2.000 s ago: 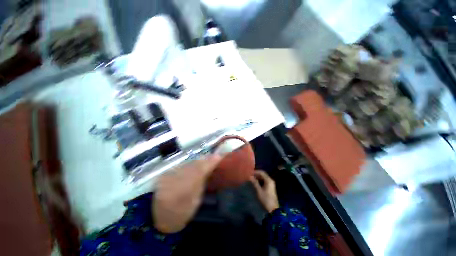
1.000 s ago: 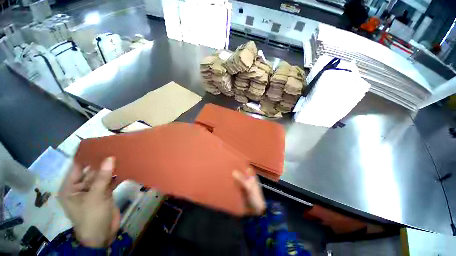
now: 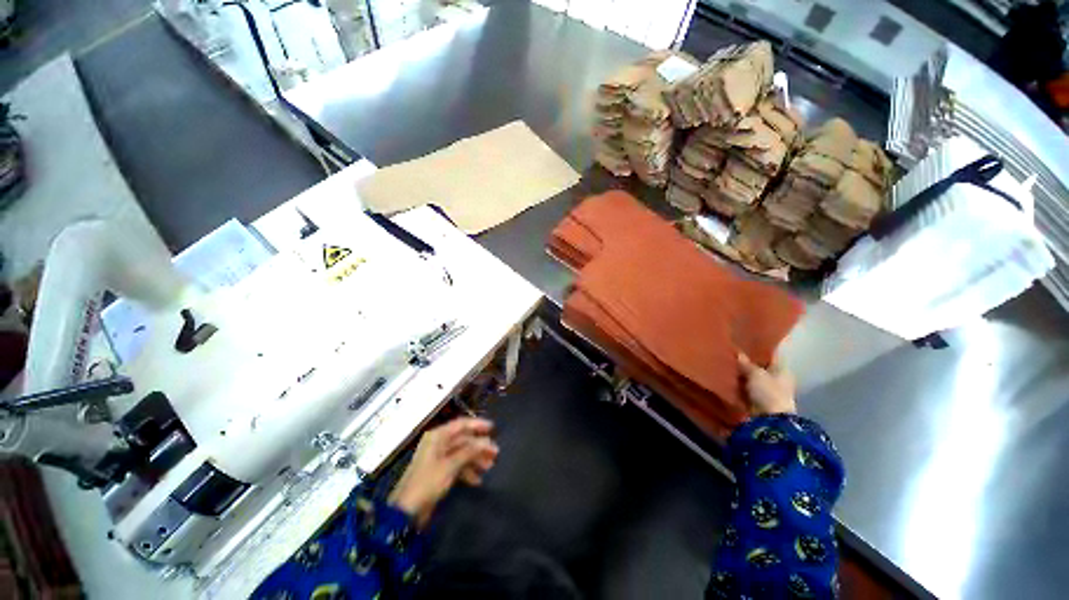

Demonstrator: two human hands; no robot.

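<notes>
A stack of rust-red cut panels (image 3: 639, 293) with a cut-out corner lies on the grey metal surface right of the sewing machine. My right hand (image 3: 768, 384) grips the near right corner of the top panel, thumb on top, and that corner is skewed off the stack. My left hand (image 3: 446, 461) is empty, fingers loosely curled, in front of the machine table's edge. The white sewing machine (image 3: 281, 340) with its rounded arm, black lever and dark metal block stands at the left.
A beige flat sheet (image 3: 475, 176) lies between machine table and metal surface. Tied brown bundles (image 3: 739, 152) stand behind the panel stack. A white bundle with a black strap (image 3: 950, 246) stands at the right. Rust pieces (image 3: 35, 527) show at the lower left edge.
The panel held in both hands one second ago is now on the right stack. My left hand has let go and moved away from it. The view has shifted towards the machine.
</notes>
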